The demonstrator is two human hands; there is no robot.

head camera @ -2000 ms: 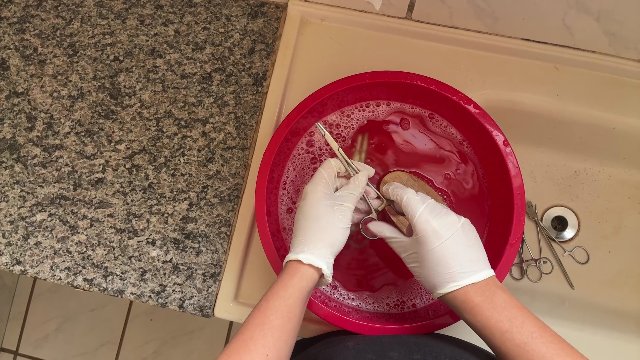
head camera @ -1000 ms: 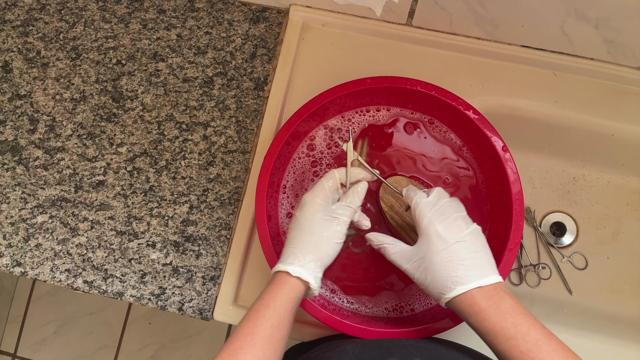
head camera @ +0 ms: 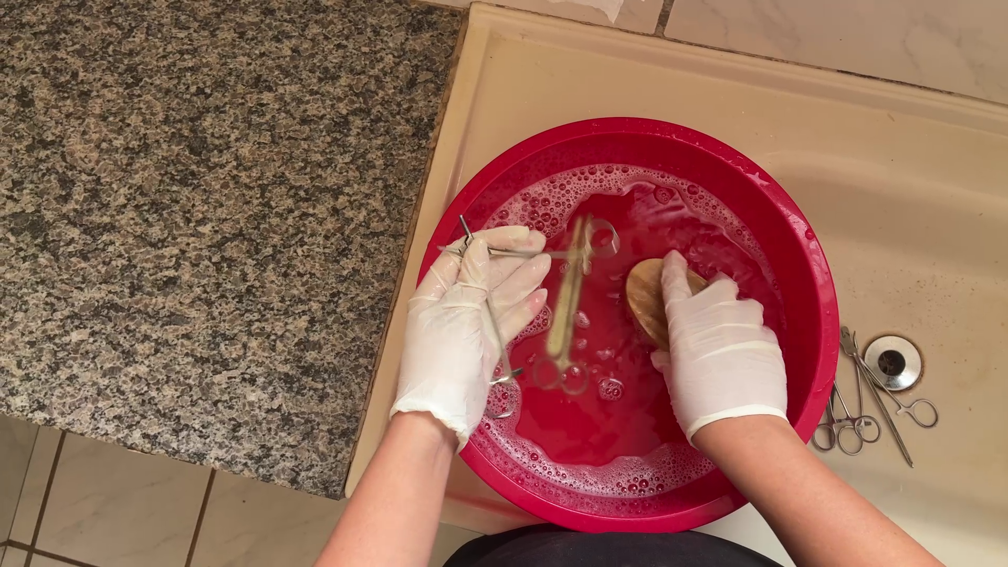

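My left hand [head camera: 472,315], in a white glove, holds a steel scissor-like instrument [head camera: 512,253] with its arms spread wide apart, over the left side of a red basin [head camera: 823,315] of soapy water. One ring handle reaches toward the middle of the basin. My right hand [head camera: 720,346], also gloved, grips an oval wooden-backed brush [head camera: 647,298] at the right side; its underside is hidden. Between the hands, another ring-handled instrument [head camera: 563,315] and a yellowish long piece lie blurred under the water.
The basin stands in a beige sink [head camera: 906,197]. To its right, several steel ring-handled instruments [head camera: 882,394] lie beside and partly over a metal drain [head camera: 893,362]. A speckled granite countertop [head camera: 197,220] borders the sink on the left.
The instrument in my left hand was closed two seconds ago and now has its arms spread. My right hand, near it earlier, has moved away to the right with the brush.
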